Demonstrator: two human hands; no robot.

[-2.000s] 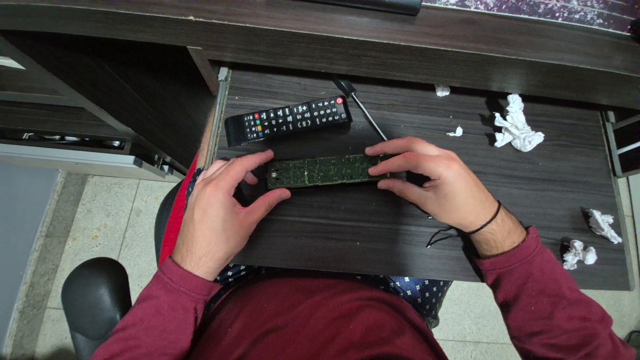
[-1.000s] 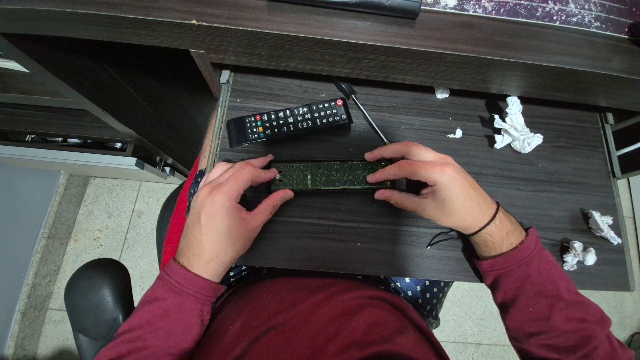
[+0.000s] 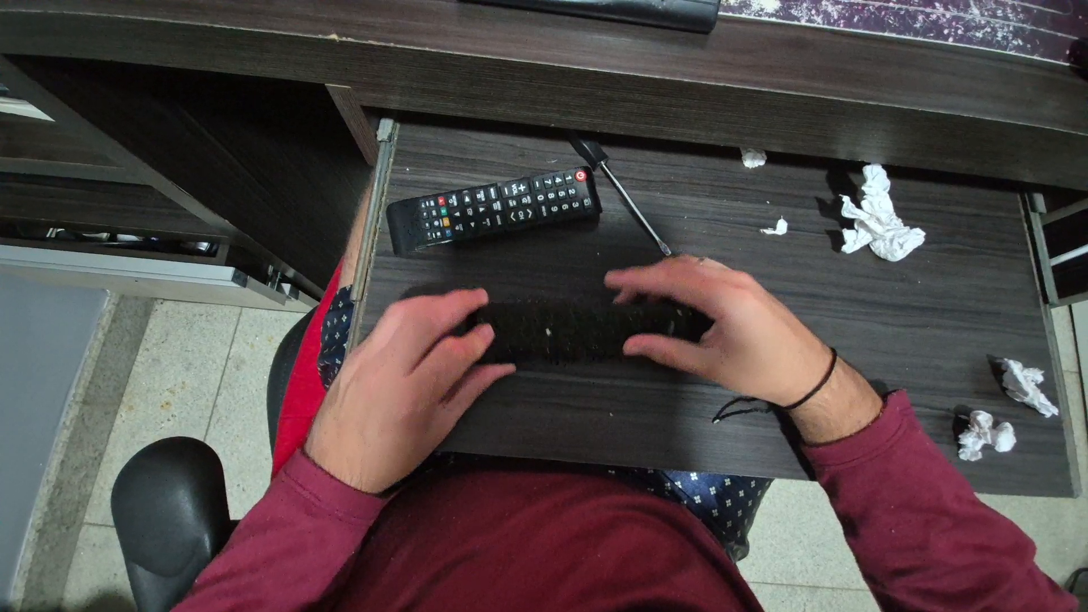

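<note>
A long, dark circuit board (image 3: pixel 565 330), blurred, lies in or over a black casing on the pull-out shelf, between my two hands. At its left end my left hand (image 3: pixel 416 374) has its fingertips on or close against the edge. My right hand (image 3: pixel 722 323) curves around the right end, thumb below and fingers above. Beyond the board a black remote control (image 3: pixel 497 211) lies with its buttons up. A screwdriver (image 3: pixel 633 204) with a black handle rests to the right of the remote, its tip close to my right hand's fingers.
Crumpled white paper (image 3: pixel 884 221) lies at the shelf's right rear, with smaller scraps (image 3: pixel 775 227) near it. More paper wads (image 3: pixel 986 435) are at the right front. The desk edge (image 3: pixel 595 72) overhangs the shelf's back. A chair armrest (image 3: pixel 174 510) stands at lower left.
The board's green face, visible earlier, now looks dark and blurred. My hands have stayed at its two ends. The remote and screwdriver have not moved.
</note>
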